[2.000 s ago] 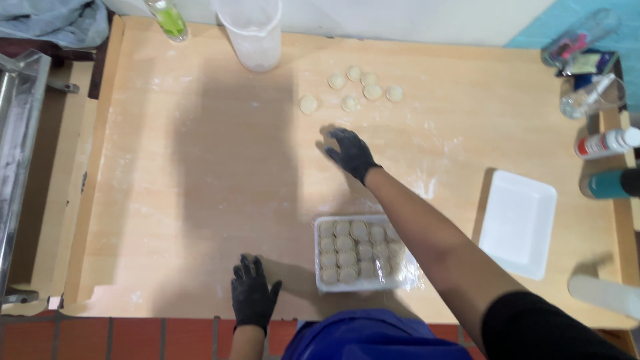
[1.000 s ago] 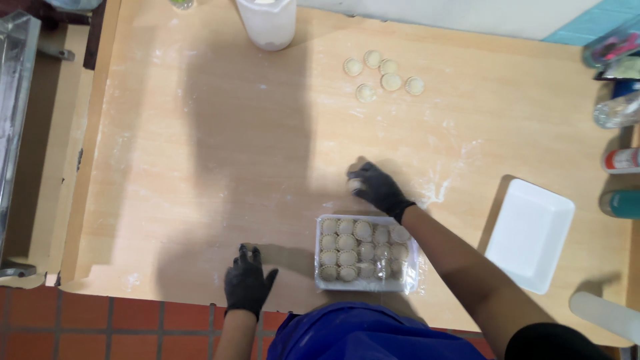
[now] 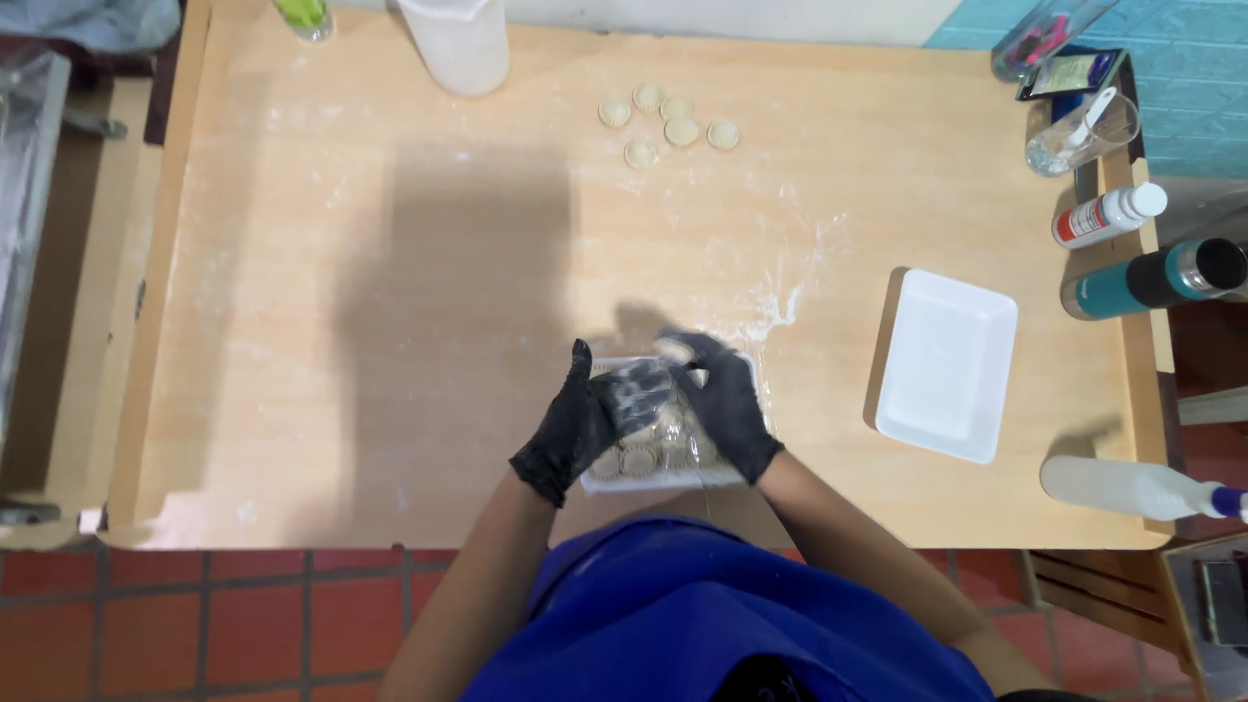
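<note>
Both hands wear black gloves and meet above a white foam tray filled with round dough pieces with crimped edges, some under clear film. My right hand holds a round dough piece between its fingers at the tray's far side. My left hand is held flat with its palm up, floury and with fingers spread toward the right hand; nothing shows in it. Farther off on the wooden table lie several loose dough rounds.
An empty white tray lies at right. Along the right edge are a spray bottle, a teal flask, a white bottle and a glass with a spoon. A plastic jug stands at the back.
My left hand has moved right from the table's near edge to above the filled tray. My right hand has come back from near the loose rounds to the tray with a dough piece.
</note>
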